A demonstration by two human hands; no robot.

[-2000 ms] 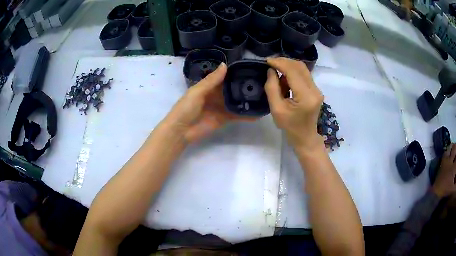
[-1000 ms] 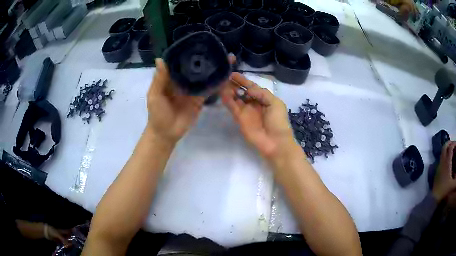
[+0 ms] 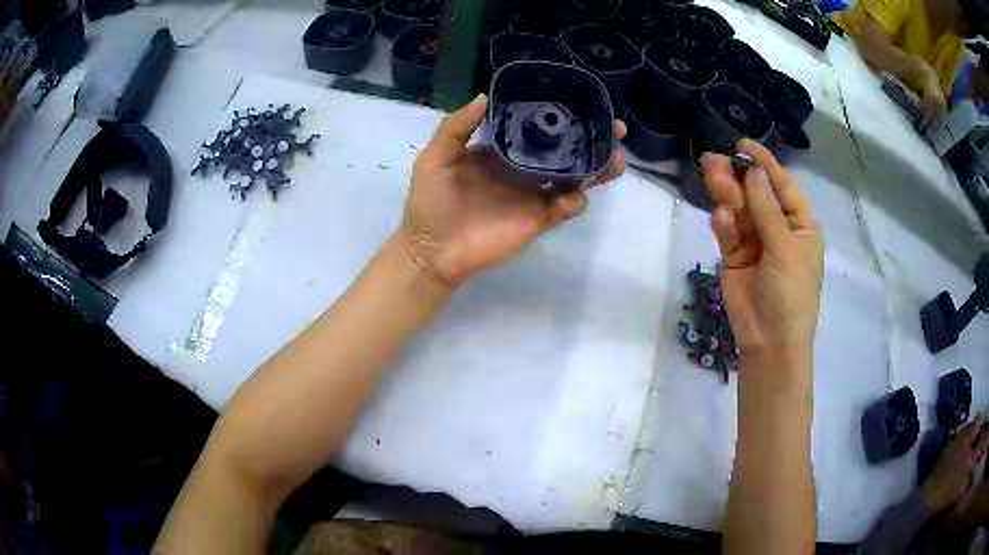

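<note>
My left hand [image 3: 477, 206] holds a dark grey housing cup [image 3: 551, 121] from below, its open top tilted towards me, with a round boss showing inside. My right hand [image 3: 770, 233] is raised to the right of the cup, apart from it. Its thumb and fingertips pinch a small dark piece with a pale spot [image 3: 742, 160], probably a clip; most of it is hidden by the fingers. One loose pile of small dark clips [image 3: 256, 150] lies at left. Another clip pile [image 3: 707, 325] lies at right, partly hidden behind my right hand.
Many housing cups [image 3: 678, 65] are stacked at the back, beside a green post [image 3: 462, 54]. A black padded ring [image 3: 152, 179] and a translucent case [image 3: 121, 76] lie at left. More cups [image 3: 891, 424] and another person's hand [image 3: 954, 468] are at right. A person in yellow [image 3: 900, 43] is at far right back.
The view has shifted. My left hand has tilted the cup so its inside shows. My right hand has moved away from the cup to the right, with the small piece in its fingertips.
</note>
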